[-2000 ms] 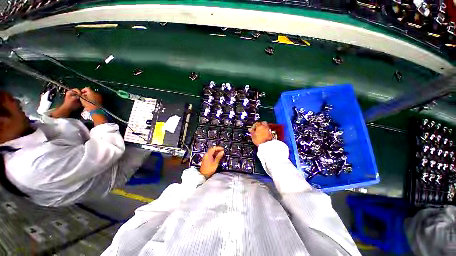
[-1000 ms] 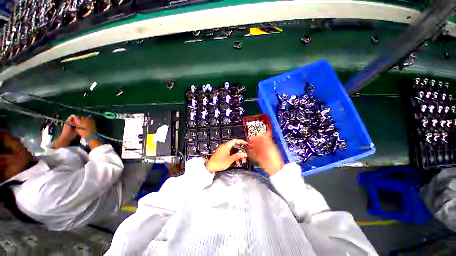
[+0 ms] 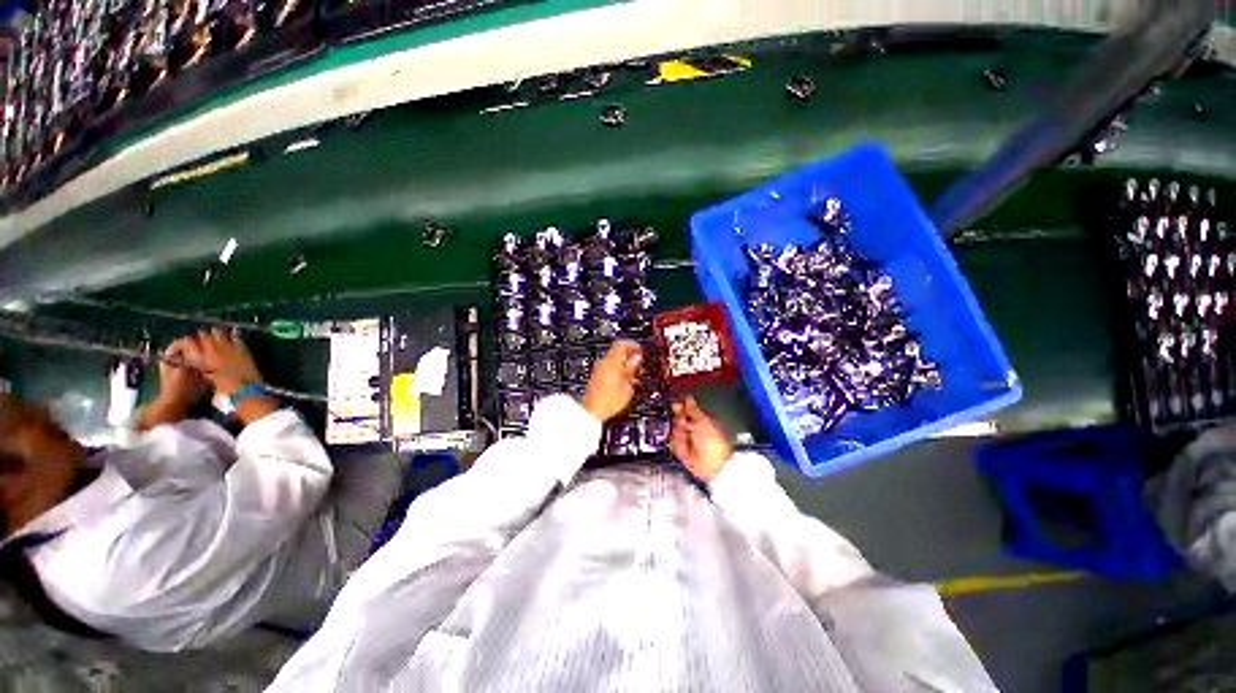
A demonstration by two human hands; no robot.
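Observation:
The black compartment tray (image 3: 553, 368) lies in front of me, with silver-white tops in its far rows and darker pockets in its near rows. My left hand (image 3: 613, 381) is over the right side of the tray, its fingers bent. My right hand (image 3: 698, 440) is at the tray's near right edge, below the red parts box. Both hands are too small and blurred to tell whether they hold anything. The red parts box (image 3: 664, 339) holds small pale fittings (image 3: 694, 348).
The blue plastic bin (image 3: 965, 332) with a heap of silver-black parts (image 3: 827, 325) stands to the right. Left of the tray is a case with a yellow label (image 3: 405, 402); a person in white (image 3: 203, 508) sits beyond. Another filled tray (image 3: 1177, 305) is far right.
My left hand has moved up over the tray. My right hand has moved back from beside the red box, which now shows more fully. The view has shifted slightly.

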